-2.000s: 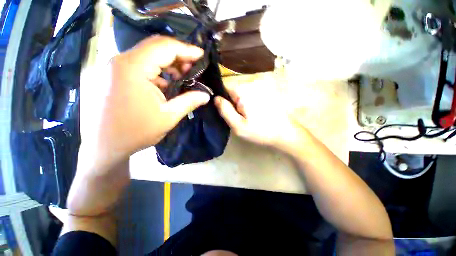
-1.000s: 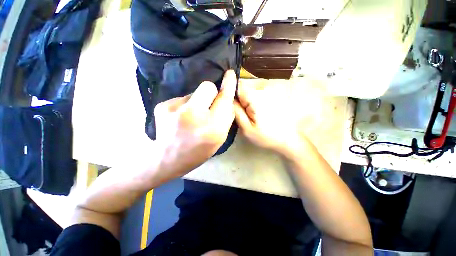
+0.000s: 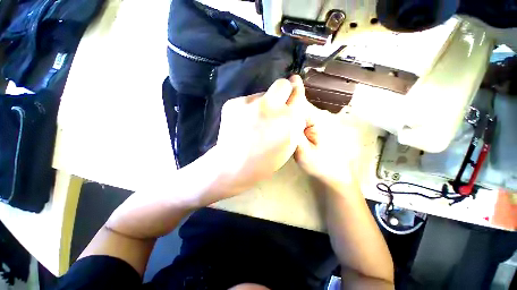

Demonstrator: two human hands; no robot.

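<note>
A dark bag body (image 3: 238,71) lies on the cream tabletop, with a silvery zipper (image 3: 190,52) across its upper left part. Its right edge runs up to the presser foot area (image 3: 309,69). My left hand (image 3: 258,133) lies over the bag's lower right part, fingertips pinching the edge just below the presser foot. My right hand (image 3: 323,147) is close beside it, fingers curled at the same edge; its fingertips are partly hidden and overexposed. The needle cannot be made out.
The cream sewing machine head (image 3: 448,96) stands at the upper right, with brown metal bars (image 3: 329,93) left of it. A red and black tool (image 3: 475,167) and a black cord (image 3: 416,191) lie at right. Dark bags (image 3: 28,147) are piled at far left on the tabletop (image 3: 107,124).
The view has shifted, showing more of the machine. My left hand left the zipper opening and moved onto the bag's right edge. The bag is now spread flatter, its zipper visible at upper left.
</note>
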